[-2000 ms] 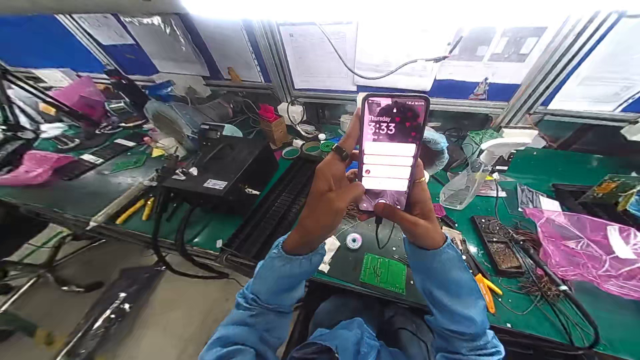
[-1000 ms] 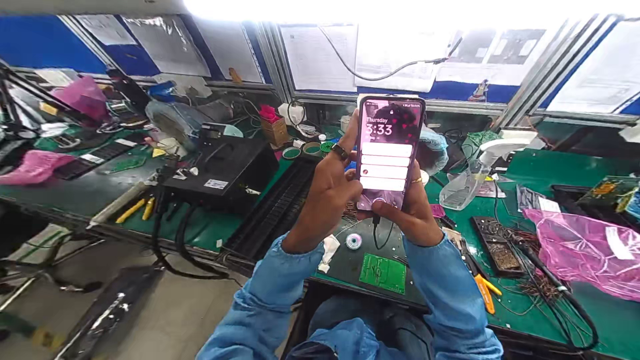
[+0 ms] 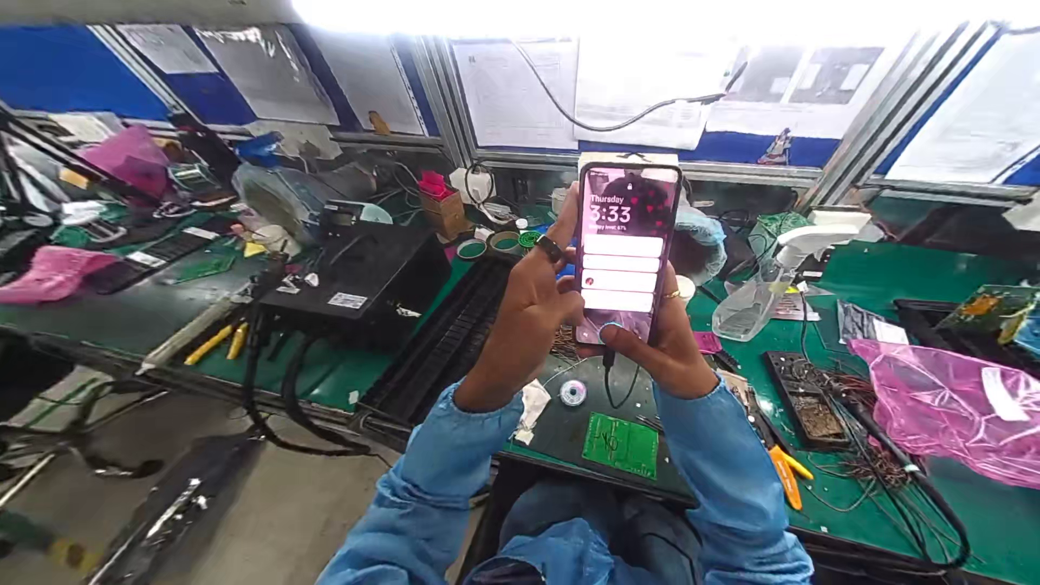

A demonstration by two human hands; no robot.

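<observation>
Upright between my hands is a smartphone (image 3: 624,260) with its lock screen lit and a cable plugged into its lower edge. My left hand (image 3: 532,313) grips its left side, with a dark ring on one finger. My right hand (image 3: 666,345) holds the right side, its thumb on the lower part of the screen. Behind the phone, a pale box-like edge shows above its top. Below the hands, a green circuit board (image 3: 621,445) lies on a dark mat, with a small spool (image 3: 573,393) to its upper left.
To the left stands a black boxy unit (image 3: 357,272) with thick hoses, beside a long black slotted rack (image 3: 443,341). On the right are a spray bottle (image 3: 751,296), orange-handled pliers (image 3: 786,478), a soldering iron holder tray (image 3: 808,398) with wire scraps, and pink plastic film (image 3: 951,406).
</observation>
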